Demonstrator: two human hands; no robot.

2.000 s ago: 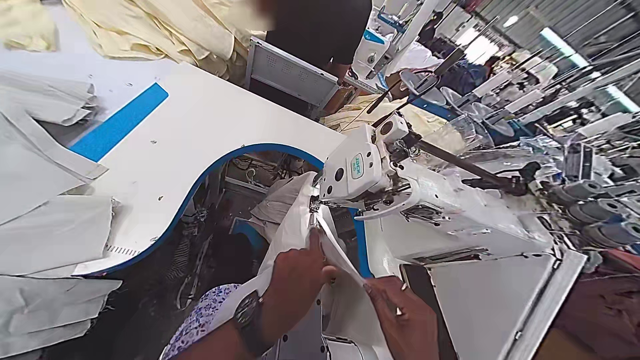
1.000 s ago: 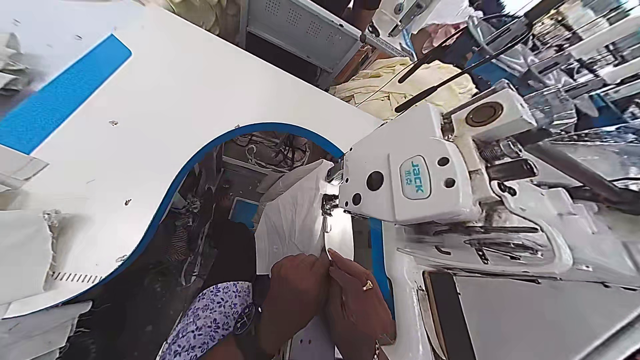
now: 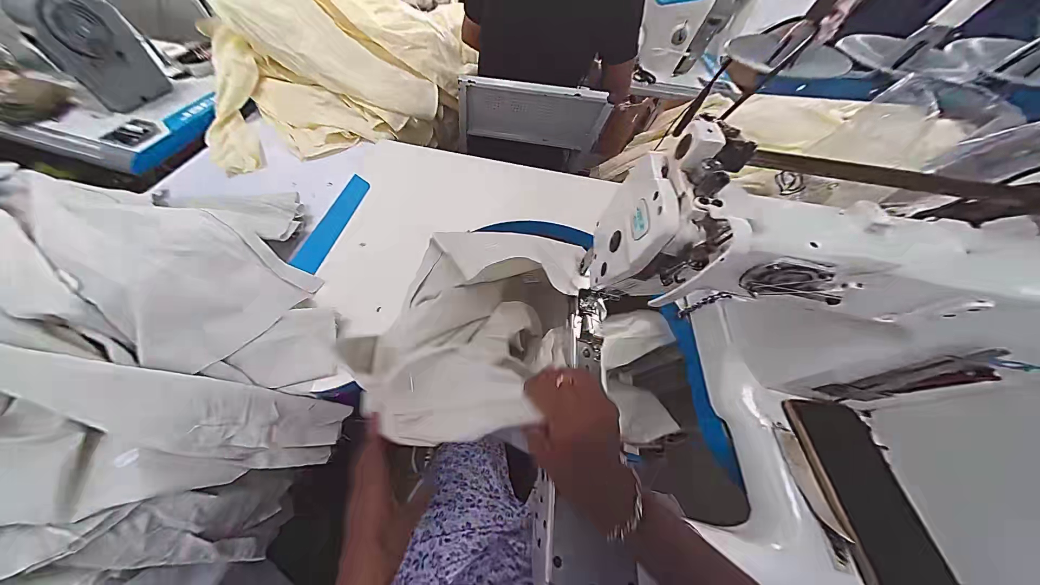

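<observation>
A white fabric piece (image 3: 455,366) hangs in loose folds at the needle area of a white Jack sewing machine (image 3: 642,227), its upper edge reaching the presser foot (image 3: 589,309). My right hand (image 3: 573,422), with a ring and a bracelet, grips the fabric's right edge in front of the needle, over the machine's narrow arm (image 3: 544,528). At the fabric's lower left is my left hand (image 3: 378,496), blurred; its fingers are partly hidden behind the cloth, so its hold is unclear.
Stacked white fabric pieces (image 3: 162,422) lie at the left. The white table (image 3: 455,187) has a blue-edged cutout. Yellow fabric (image 3: 341,73) is heaped at the back, near a person in dark clothes (image 3: 552,41). A dark phone-like slab (image 3: 869,487) rests at the right.
My hands were close together below the needle; now they are apart, the left one farther left. The fabric is spread and bunched leftward over the cutout. The view has turned.
</observation>
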